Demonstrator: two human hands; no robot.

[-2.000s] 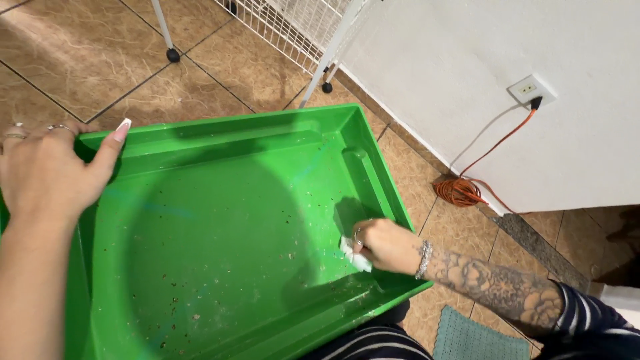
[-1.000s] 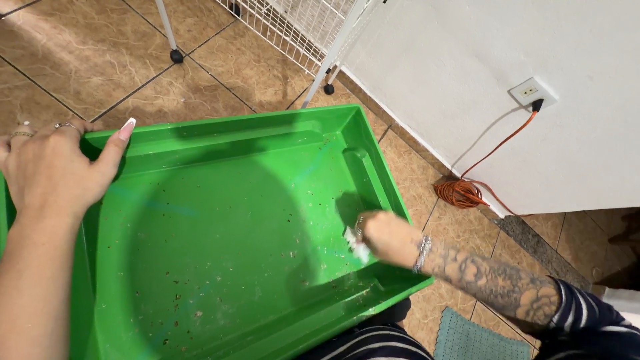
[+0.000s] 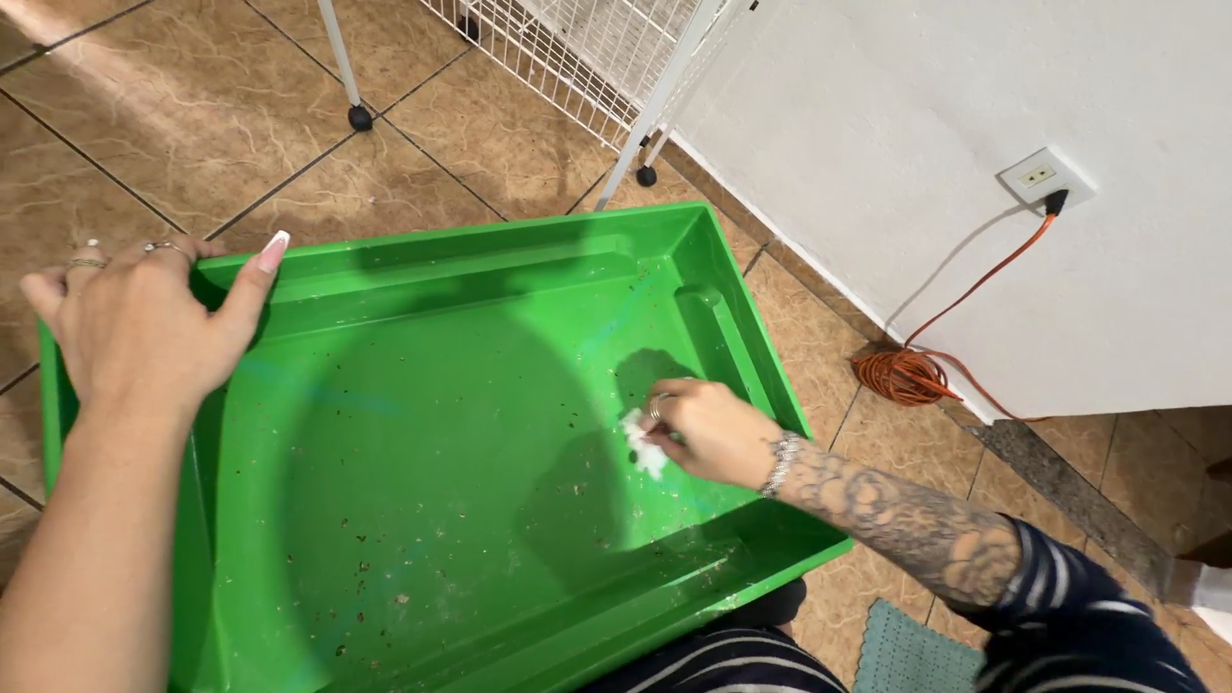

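Observation:
A large green plastic tray point(image 3: 741, 318) lies tilted across the view, its floor dotted with dark crumbs and pale specks, thickest toward the lower left. My left hand point(image 3: 149, 313) grips the tray's upper left rim, thumb over the edge and fingers toward the outside. Inside the tray, near its right end, my right hand point(image 3: 707, 433) pinches a crumpled white piece of tissue or cloth point(image 3: 643, 448) against the floor. Part of that piece is hidden under the fingers.
A white wire cage point(image 3: 568, 72) on legs with black feet stands beyond the tray. At right, an orange cord point(image 3: 905, 375) lies coiled by the wall, plugged into a wall outlet point(image 3: 1044, 178). A teal mat point(image 3: 914, 650) lies on the tiled floor at lower right.
My right hand, with the white piece, has shifted slightly to the left within the tray. My left hand has stayed on the rim.

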